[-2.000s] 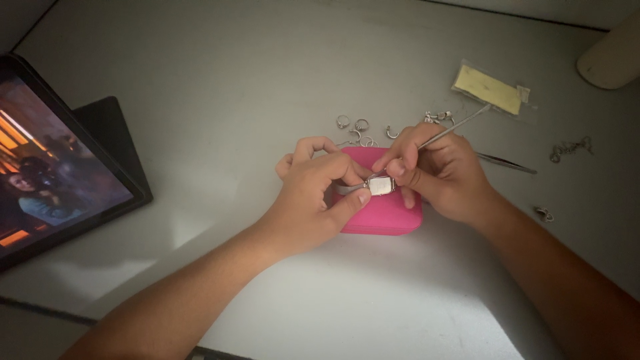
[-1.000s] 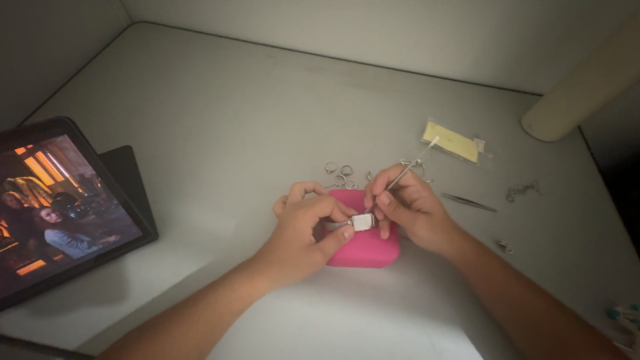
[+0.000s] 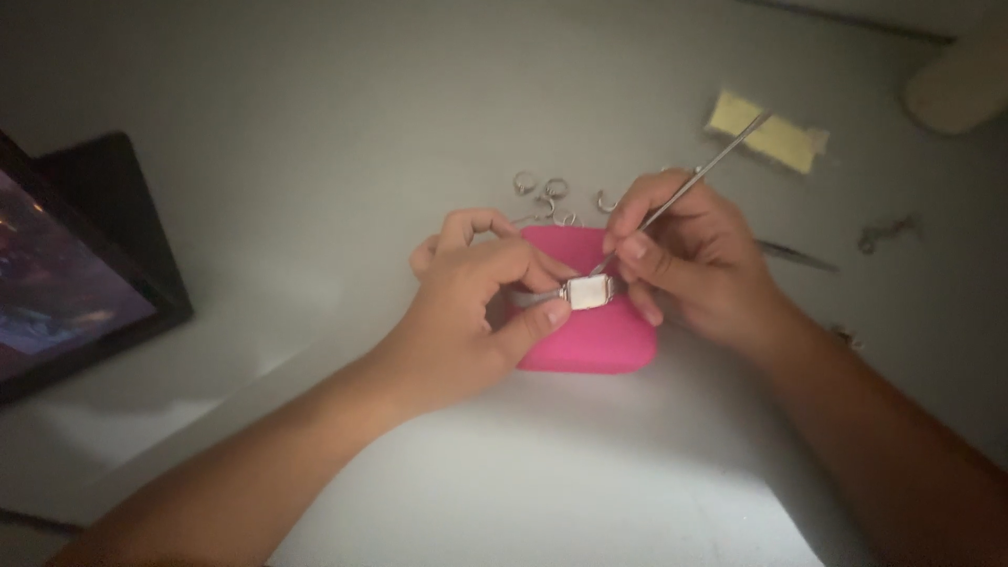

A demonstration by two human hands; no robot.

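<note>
A small wristwatch (image 3: 589,292) with a pale rectangular face lies over a bright pink block (image 3: 602,346). My left hand (image 3: 492,295) pinches it at its left side between thumb and fingers. Between the thumb and fingers of my right hand (image 3: 681,252) is a thin metal tool (image 3: 709,164), tilted, its lower tip at the upper edge of the watch case. The tool's far end points up and right, over a yellow slip (image 3: 764,134) in clear plastic. Whether the tip touches the case cannot be told.
Several small metal rings (image 3: 556,188) lie behind the block. Metal tweezers (image 3: 799,256) are partly hidden by my right hand. A small chain (image 3: 886,234) and another small metal piece (image 3: 847,337) lie at right. A tablet (image 3: 67,291) stands at left, a pale cylinder (image 3: 957,87) at the back right.
The tool in my right hand now leans lower to the right, with its tip at the watch's upper edge. My left hand still holds the watch. The view has shifted.
</note>
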